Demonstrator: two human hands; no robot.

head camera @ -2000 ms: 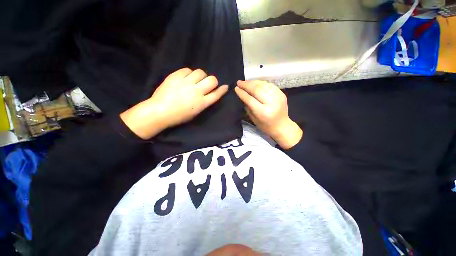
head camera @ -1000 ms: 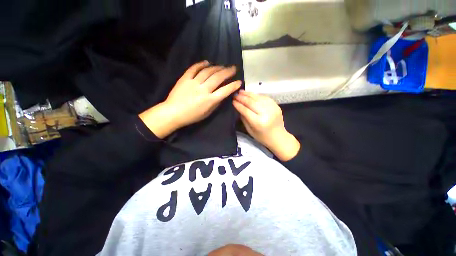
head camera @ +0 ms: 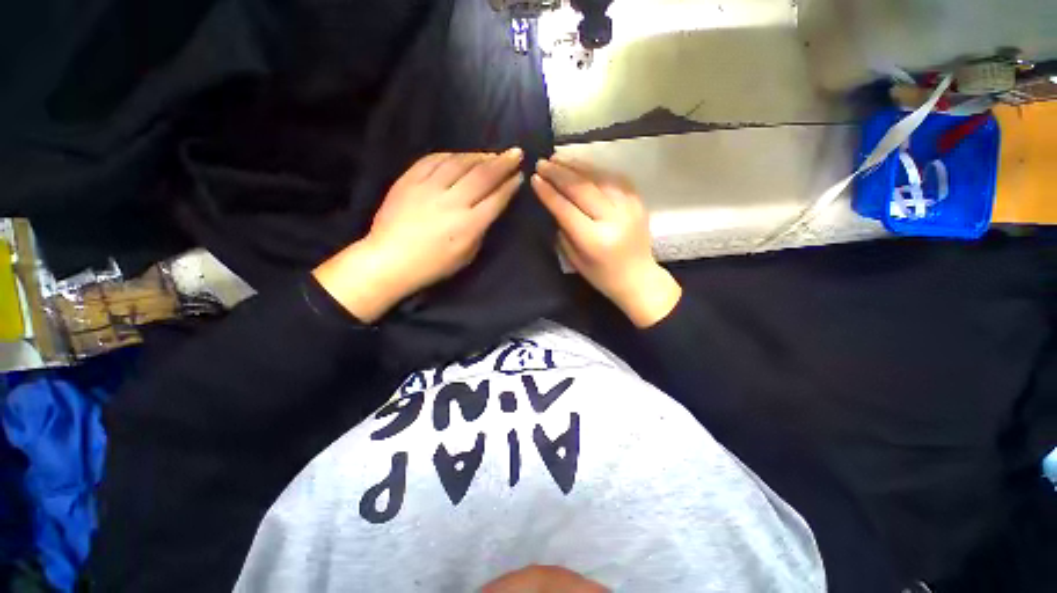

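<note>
Black cloth [head camera: 464, 104] lies left of and below the presser foot [head camera: 523, 33] at the top centre, its right edge running down over the pale machine bed [head camera: 742, 174]. My left hand [head camera: 438, 218] lies palm down on the cloth, fingertips near this edge. My right hand [head camera: 603, 226] is at the edge just right of it, thumb and fingers pinched together on the cloth edge. The fingertips of both hands are close but apart. Whether my left fingers grip cloth is hidden.
A blue bin [head camera: 985, 185] with white pieces stands at right, with a white tape [head camera: 864, 168] hanging beside it. At the left table edge lie crinkled clear wrap [head camera: 110, 304] and a yellow item [head camera: 9, 290]. Blue cloth [head camera: 52, 463] is at lower left.
The cloth has moved up toward the presser foot, and its lower end no longer shows a straight edge over my shirt. My right hand has moved up along the edge. More of the presser foot shows.
</note>
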